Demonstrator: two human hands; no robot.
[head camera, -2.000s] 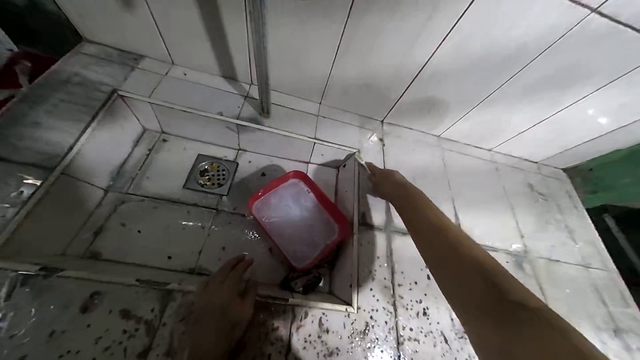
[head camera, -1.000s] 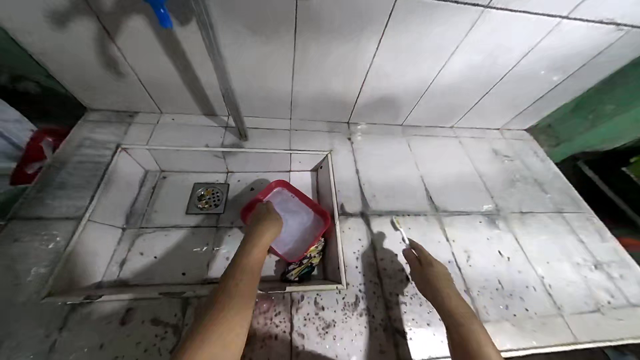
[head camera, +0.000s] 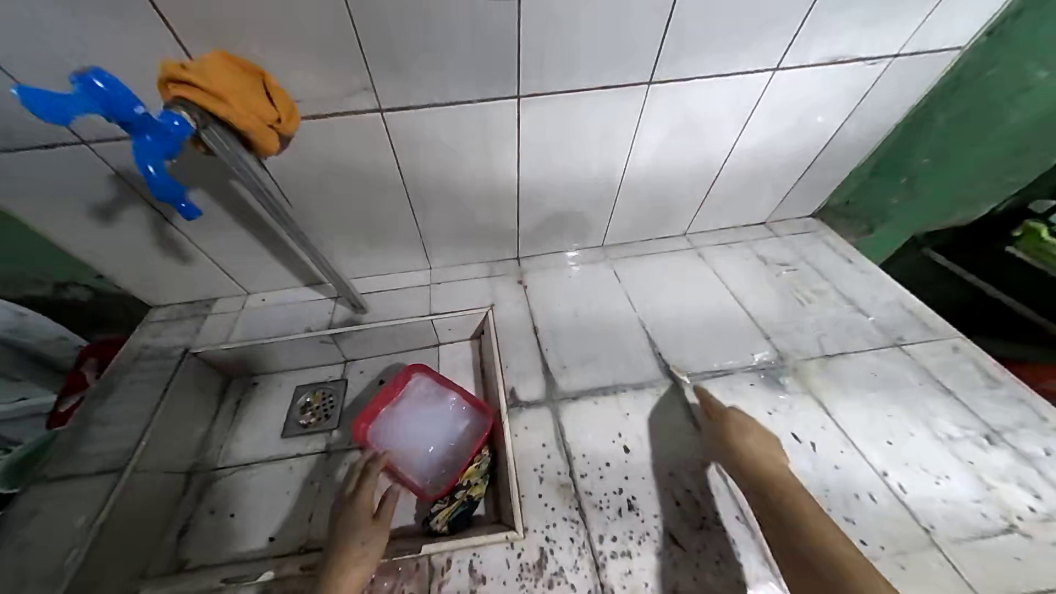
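Note:
My right hand holds a small brush, probably a toothbrush, its head on the grout line of the tiled counter. At the near left edge of a red plastic basin filled with whitish, soapy water is my left hand; its fingers are apart and near or touching the rim. The basin leans inside the tiled sink, beside a crumpled patterned cloth. A metal drain grate lies in the sink floor to the left.
A blue tap on a metal pipe stands behind the sink, with an orange cloth over its top. White wall tiles rise behind the counter. Dark specks dot the near tiles. Dark shelving is at the far right.
My right hand has moved from the sink's back right corner to the counter's grout line. My left hand, inside the basin one second ago, is now at its near edge. The view has shifted, showing the tap.

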